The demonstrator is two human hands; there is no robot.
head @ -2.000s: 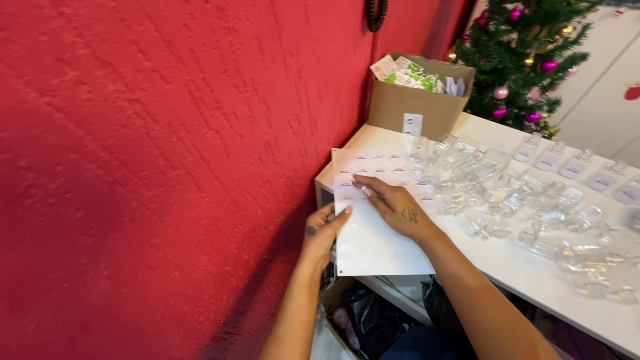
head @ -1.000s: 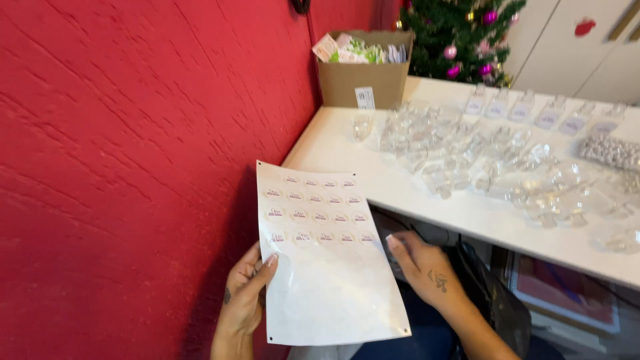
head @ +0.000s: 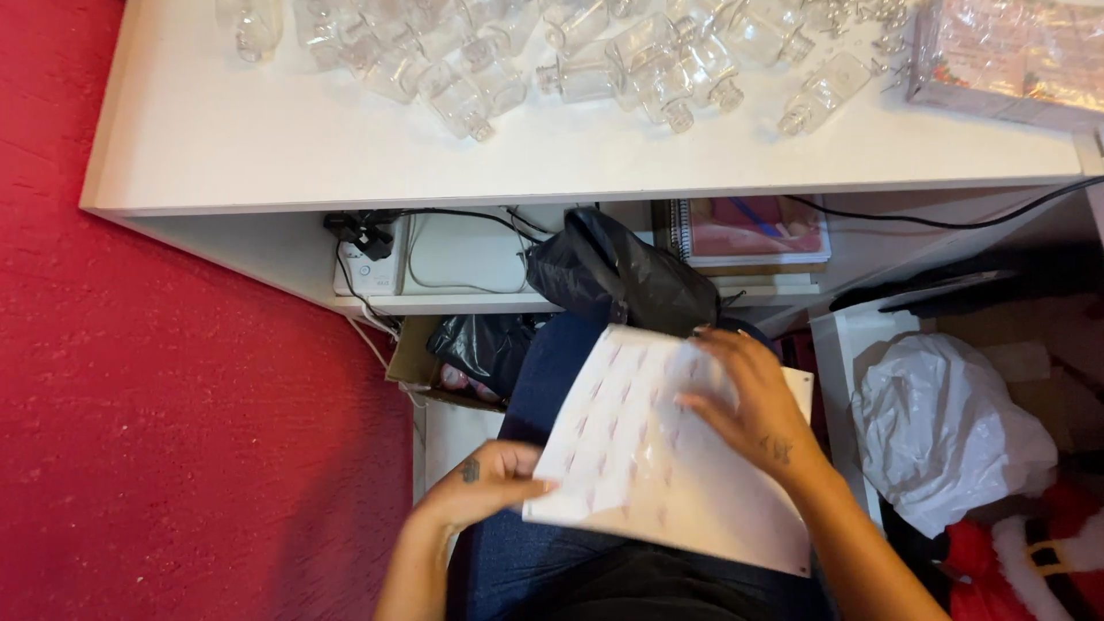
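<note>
A white sheet of printed labels (head: 638,431) lies tilted over my lap, with rows of small printed marks blurred by motion. My left hand (head: 483,483) pinches its lower left corner between thumb and fingers. Over the upper right part of the sheet is my right hand (head: 750,405), fingers spread and palm down; whether it grips the edge or only touches the surface, I cannot tell. Beyond the sheet, many small clear plastic bottles (head: 651,78) lie on their sides on the white desk (head: 259,164).
A plastic-wrapped pink pack (head: 1009,69) sits at the desk's right. Below, the shelf holds a black plastic bag (head: 621,267), cables and a spiral notebook (head: 759,228). A white plastic bag (head: 949,431) is at right, a red textured wall (head: 172,388) at left.
The view has swung down toward my lap. The sheet has turned sideways, and my right hand, beside its right edge one second ago, is now over it. My left hand still holds the sheet.
</note>
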